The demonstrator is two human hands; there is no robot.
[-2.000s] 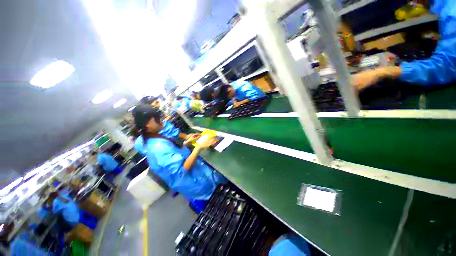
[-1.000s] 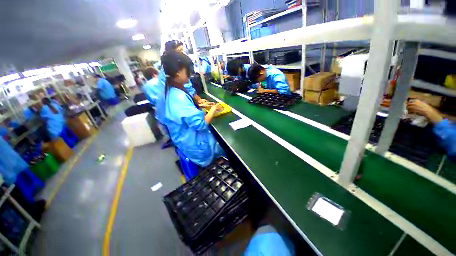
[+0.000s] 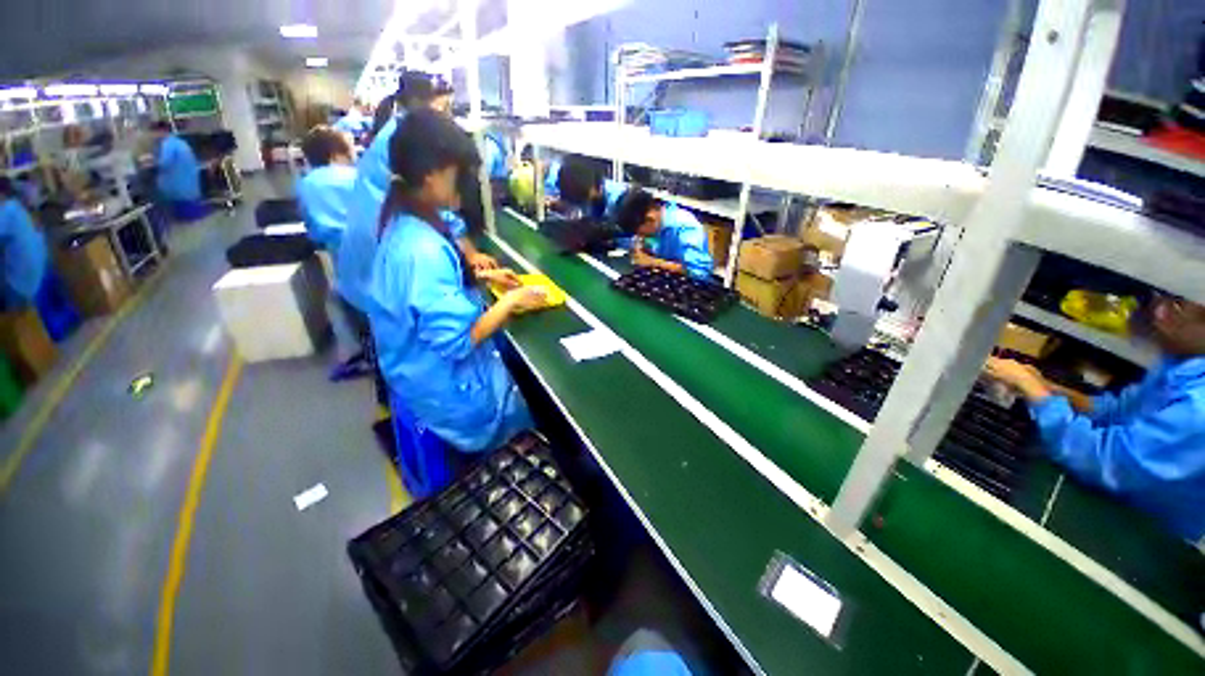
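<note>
Neither of my hands is in the picture. A clear bag with a white label (image 3: 803, 600) lies flat on the dark green bench top (image 3: 661, 462) nearest me. A stack of shiny black blister trays (image 3: 476, 541) with rows of pockets stands to the left, below the bench edge. A small patch of blue cloth (image 3: 648, 656) shows at the bottom edge, perhaps my own clothing; no hand shows with it.
A worker in a blue smock (image 3: 436, 317) at the left bench edge handles a yellow tray (image 3: 535, 293); a white sheet (image 3: 589, 345) lies nearby. A white upright (image 3: 958, 291) stands beside the green belt (image 3: 793, 456). Another worker (image 3: 1123, 423) sits across the line, by black trays (image 3: 978, 423).
The view has levelled and shifted, so the bag sits lower in the picture. More of the black tray stack and the worker across the line now shows. The neighbour still handles the yellow tray.
</note>
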